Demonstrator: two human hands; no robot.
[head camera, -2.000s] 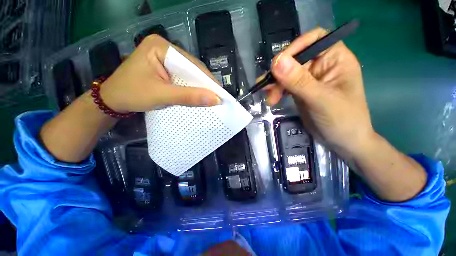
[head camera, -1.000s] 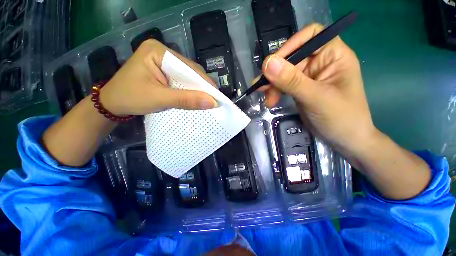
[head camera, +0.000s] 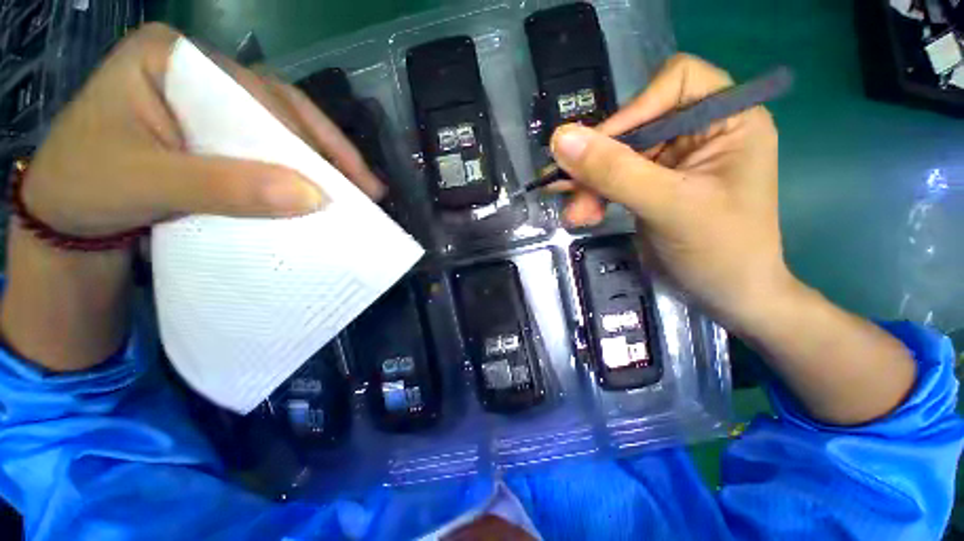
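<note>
My left hand (head camera: 180, 159) holds the white label sheet (head camera: 275, 269) by its upper edge, thumb on top, over the left part of the tray. My right hand (head camera: 677, 190) holds the black tweezers (head camera: 677, 114) like a pen. Their tips point left, beside the lower right of a black phone (head camera: 452, 122) in the upper row. A tiny sticker at the tips is too small to tell. The clear blister tray (head camera: 677, 417) holds two rows of open-backed phones; another phone (head camera: 616, 312) lies lower right. The sheet and left hand hide the tray's left phones.
A black parts tray (head camera: 883, 63) with small pale pieces stands at the upper right. Stacked clear trays (head camera: 32, 63) with dark contents lie at the upper left. Green matting (head camera: 825, 201) shows on the right. Blue sleeves border the near side.
My left hand and the sheet have moved left and look larger, uncovering the upper-row phone and its battery bay. The tweezer tips have left the sheet's edge and sit slightly higher.
</note>
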